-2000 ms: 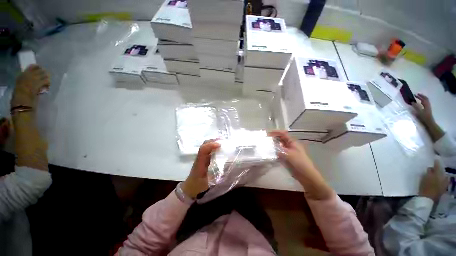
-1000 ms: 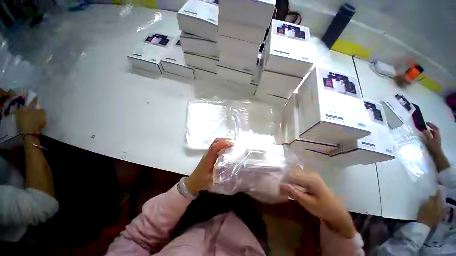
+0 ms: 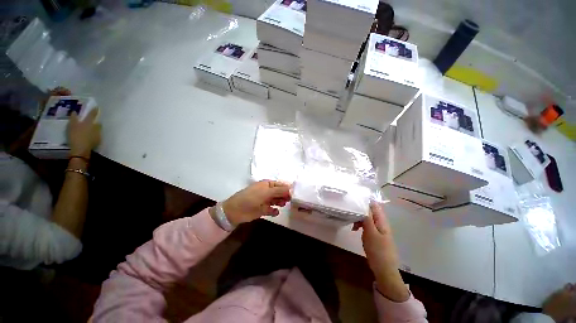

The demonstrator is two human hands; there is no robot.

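Note:
A white carton [image 3: 331, 200] lies at the table's front edge between my hands, its near side low and facing me. Clear plastic film [image 3: 335, 151] shows over its top and spreads out beyond it; glare hides how far the film encloses it. My left hand [image 3: 258, 200] has its fingertips at the carton's left end, at the film's edge. My right hand [image 3: 379, 236] pinches at the right end, with a film corner sticking up by the fingertips. A glossy stack of flat clear bags [image 3: 275, 153] lies behind my left hand.
Tall stacks of white cartons [image 3: 330, 57] stand at the back, and more stand close on the right [image 3: 437, 148]. A neighbour's hand [image 3: 84, 132] rests on a carton at the left. A dark cylinder [image 3: 457, 45] stands by the wall.
The carton has turned and come down to the table edge, its film now spread away from me. My right hand has shifted its grip. The view has swung left; the left neighbour's carton shows more.

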